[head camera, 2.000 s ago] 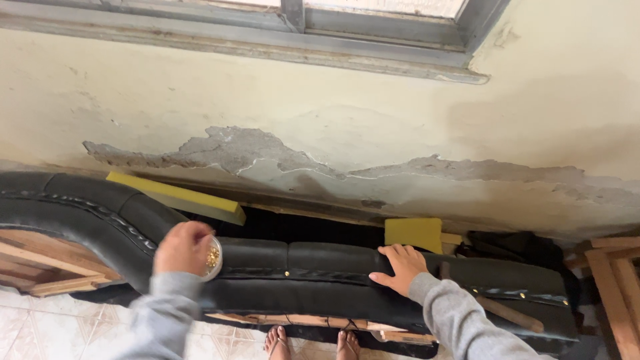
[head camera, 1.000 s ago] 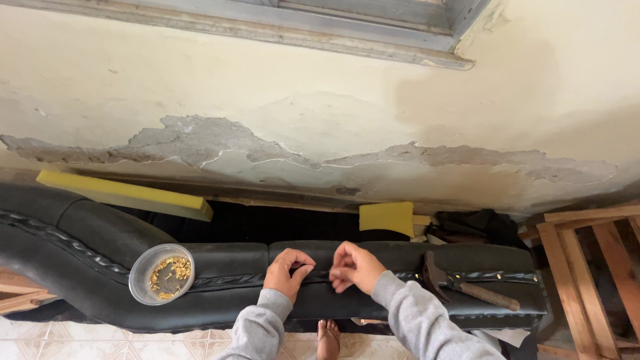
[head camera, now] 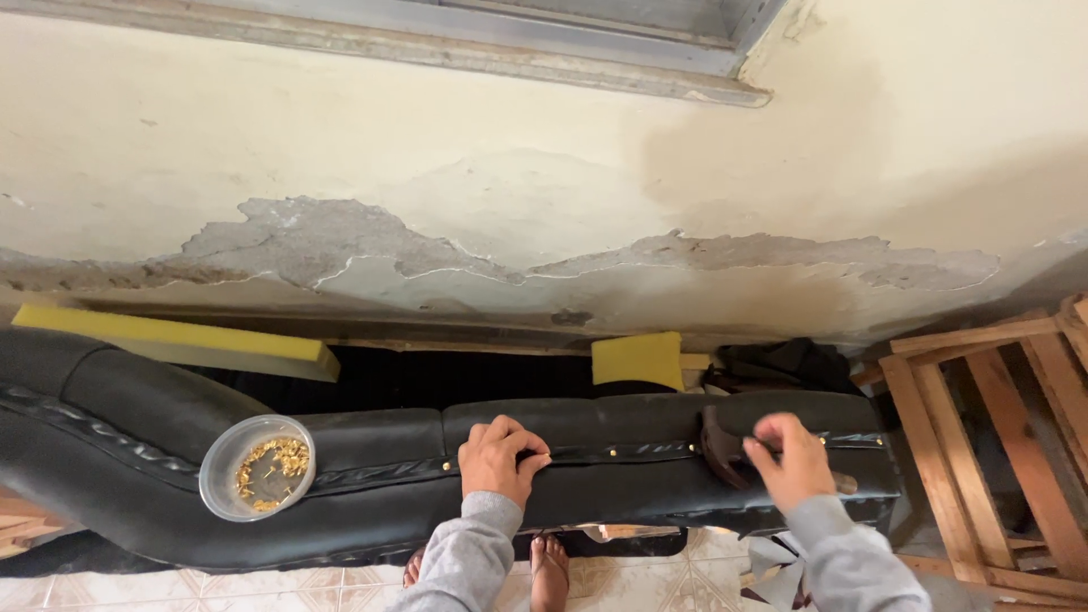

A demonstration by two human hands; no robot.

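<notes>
My left hand (head camera: 501,459) pinches a small brass-headed upholstery tack (head camera: 546,456) at the trim strip along a black leather-like sofa back (head camera: 365,433). Several brass tacks sit spaced along that strip, one (head camera: 613,453) to the right of this hand. Over the handle of a claw hammer (head camera: 721,446) is my right hand (head camera: 790,459), its fingers curled; whether they grip the handle cannot be seen. The hammer lies on the sofa back, its dark head to the left of the hand. On the left, a clear round plastic tub (head camera: 257,467) holds loose brass tacks.
Yellow foam pieces (head camera: 178,340) (head camera: 637,359) lie behind the sofa back, near a wall with peeling plaster (head camera: 340,238). A slatted wooden frame (head camera: 977,450) stands at the right. Dark cloth (head camera: 786,364) is bunched behind the sofa. Below are my feet on a tiled floor (head camera: 289,591).
My left hand went from the tub to the trim strip. Both hands were close together over the strip one second ago; my right hand has since moved right to the hammer.
</notes>
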